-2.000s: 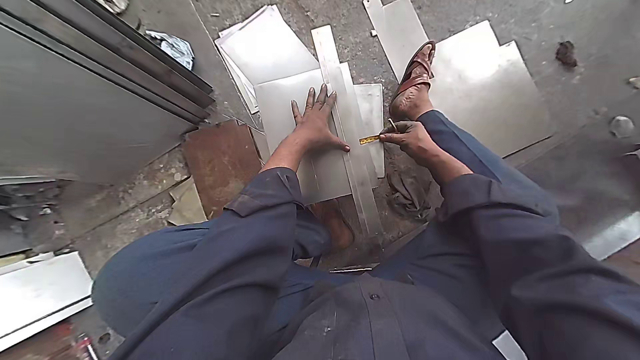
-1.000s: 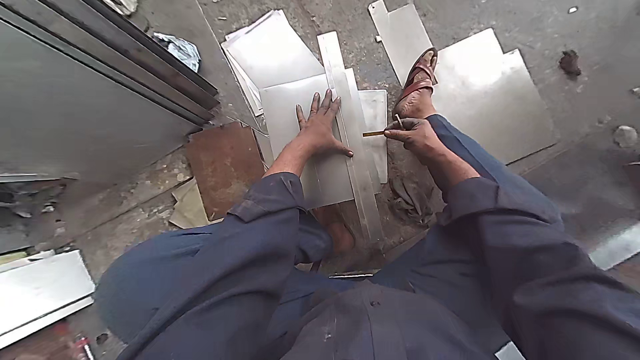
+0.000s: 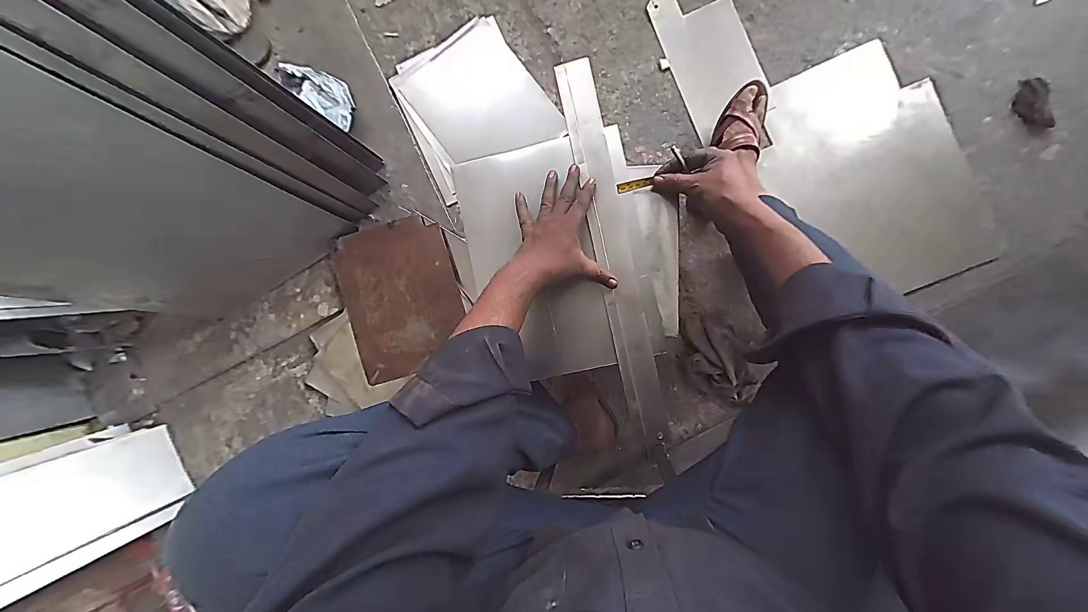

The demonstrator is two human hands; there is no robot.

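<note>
My left hand point(image 3: 557, 234) lies flat with spread fingers on a grey metal sheet point(image 3: 501, 204), its thumb and fingertips reaching a long metal strip point(image 3: 620, 280). The strip runs lengthwise over the sheet's right part. To the right of the strip, my right hand point(image 3: 705, 183) pinches a short yellow measuring piece point(image 3: 635, 184), whose free end is at the strip's right edge. A thin pointed tool point(image 3: 677, 158) also sticks up from between the right hand's fingers; its kind is unclear. Another pale sheet point(image 3: 663, 255) lies partly under the strip.
Stacked sheets point(image 3: 476, 85) lie beyond the left hand, and large metal sheets point(image 3: 884, 170) lie at the right beside my sandalled foot point(image 3: 741, 119). A rusty brown plate point(image 3: 399, 297) is at the left. A dark cloth point(image 3: 722, 357) lies near my right knee. Long metal profiles point(image 3: 212, 110) stand upper left.
The yellow measuring piece is turned so that its marked face shows now, while one second ago it looked like a thin edge. My left hand stays spread on the sheet.
</note>
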